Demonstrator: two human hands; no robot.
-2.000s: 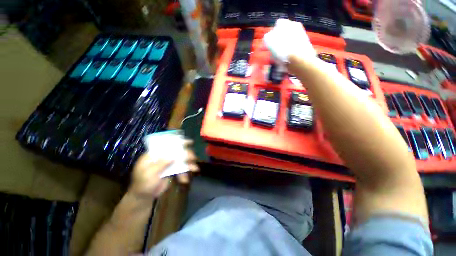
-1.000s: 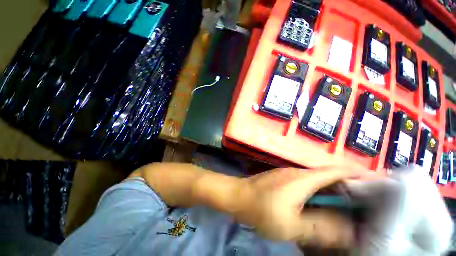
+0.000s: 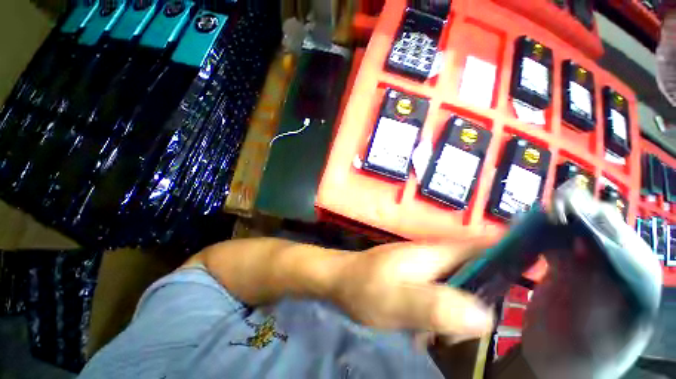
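Note:
A dark flip phone with a teal edge [image 3: 498, 255] is held low at the right, in front of the red foam tray [image 3: 356, 198]. My bare left hand [image 3: 415, 289] grips its near end. My white-gloved right hand [image 3: 619, 259] is blurred and wraps its other side; the fingers are partly hidden. The phone looks open, but blur hides its hinge and screen. In the tray, closed phones with white labels and yellow spots [image 3: 456, 163] lie face down. An open phone with its keypad up [image 3: 415, 46] lies at the upper left. One pocket holds a white slip [image 3: 478, 80].
A stack of shiny black blister trays [image 3: 96, 141] with teal covers [image 3: 199, 38] on top stands at the left. A flat black device [image 3: 315, 85] and white cable [image 3: 289, 135] lie between stack and tray. Teal-edged phones [image 3: 657, 235] lie at the right edge.
The phone between my hands has come up into clearer view, and its dark body and teal edge now show. The gloved hand has tilted around it. The view has shifted slightly.

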